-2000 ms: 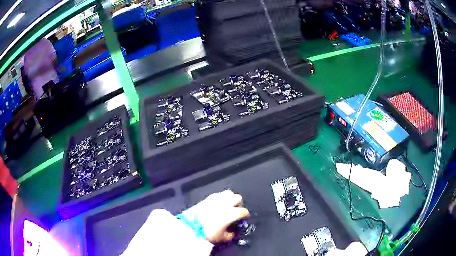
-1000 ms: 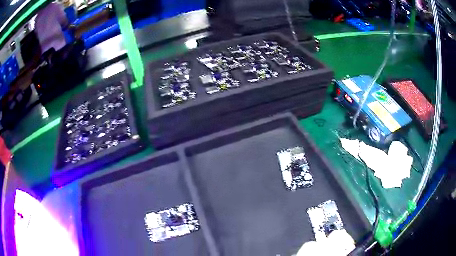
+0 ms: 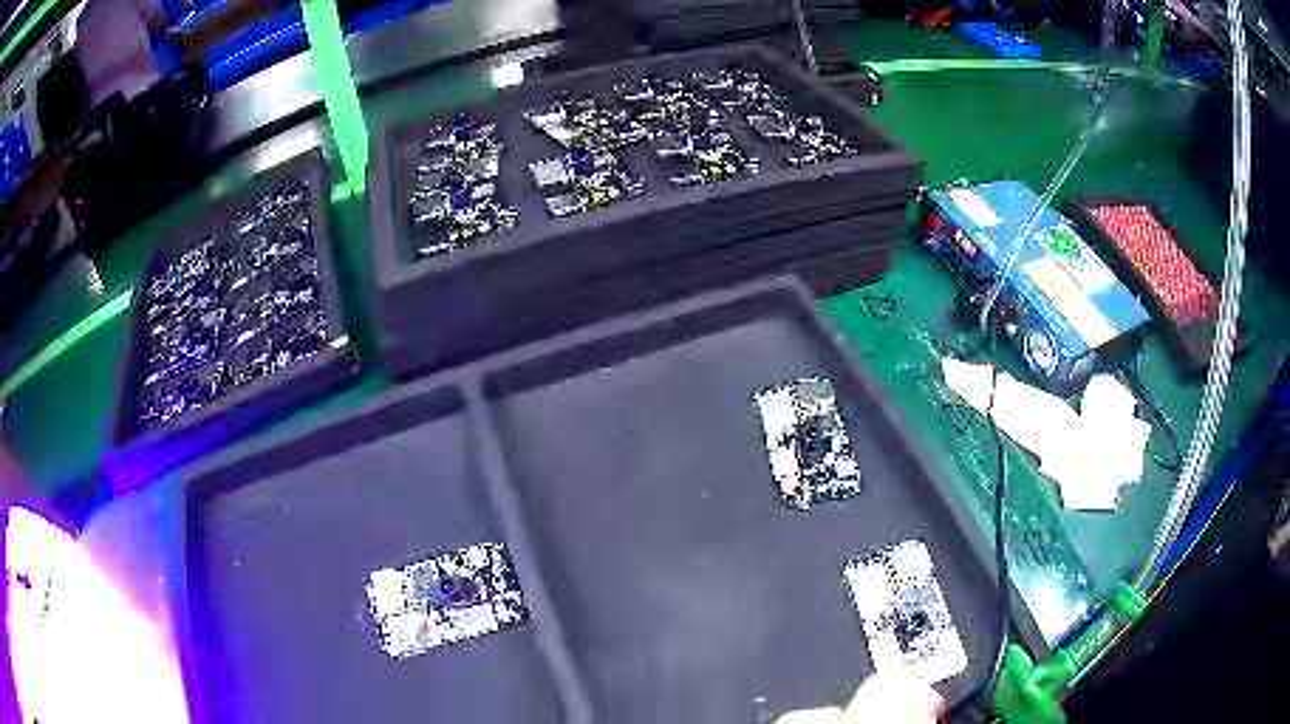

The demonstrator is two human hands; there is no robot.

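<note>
A large black two-bay foam tray (image 3: 488,467) lies nearest me. One circuit board (image 3: 447,598) lies crosswise in its left bay. In the right bay, one board (image 3: 808,443) lies near the right wall and another board (image 3: 907,612) lies below it. My right hand (image 3: 870,700) shows only as bright fingertips at the bottom edge, at the near end of that lower board. Most of it is cut off, so its grip cannot be told. My left hand is out of the picture.
Stacked foam trays (image 3: 637,234) with rows of boards stand behind. A smaller full tray (image 3: 340,361) is left, above a glaring light (image 3: 85,622). Right are a blue box (image 3: 1040,276), red-filled box (image 3: 1160,262), crumpled white sheet (image 3: 1061,431), cable and clear hose (image 3: 1228,325).
My left hand, over the right bay two seconds ago, has left the picture. The left-bay board now shows uncovered. My right fingertips remain by the lower board. The view has tilted down.
</note>
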